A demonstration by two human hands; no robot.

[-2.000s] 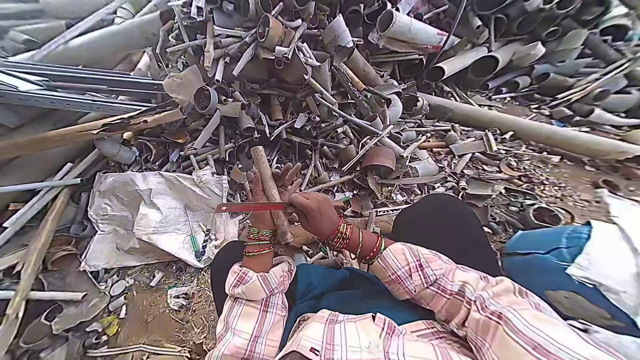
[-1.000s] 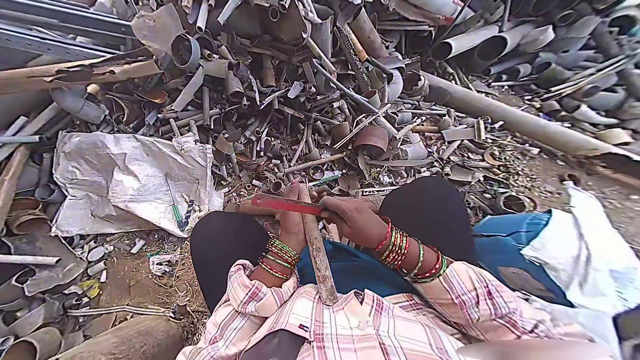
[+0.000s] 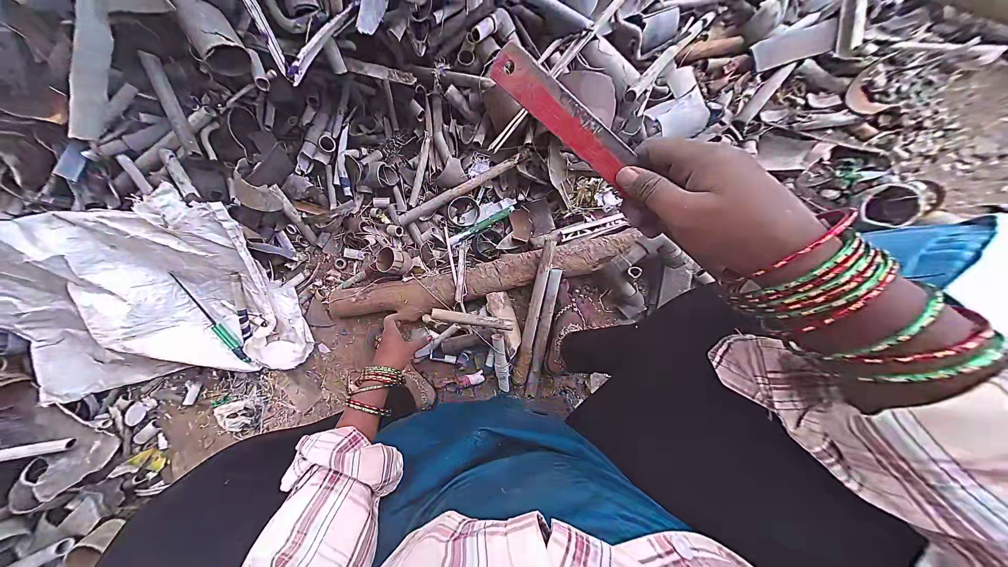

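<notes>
My right hand (image 3: 701, 189) is raised at the right, closed around one end of a flat red metal blade (image 3: 563, 114) with a hole at its far end and a dark edge. Low down at the centre left, my left hand (image 3: 398, 342) reaches to the ground just below a thick brown wooden log (image 3: 472, 279). Its fingers are close to a short tan tube (image 3: 471, 319) and small pipe pieces; whether they grip one is unclear. Two long narrow pieces (image 3: 537, 315) lean on the log, beside a short grey pipe (image 3: 501, 362).
A heap of broken plastic pipes (image 3: 315, 134) spreads across the front. A white sack (image 3: 126, 291) lies at the left with a green-handled screwdriver (image 3: 224, 339) on it. Blue fabric (image 3: 929, 248) shows at the right, and my bent knees flank the log.
My right hand has lifted the red blade up and to the right. My left hand has left the long stick-like piece it held upright and moved down to the ground. The view has shifted closer.
</notes>
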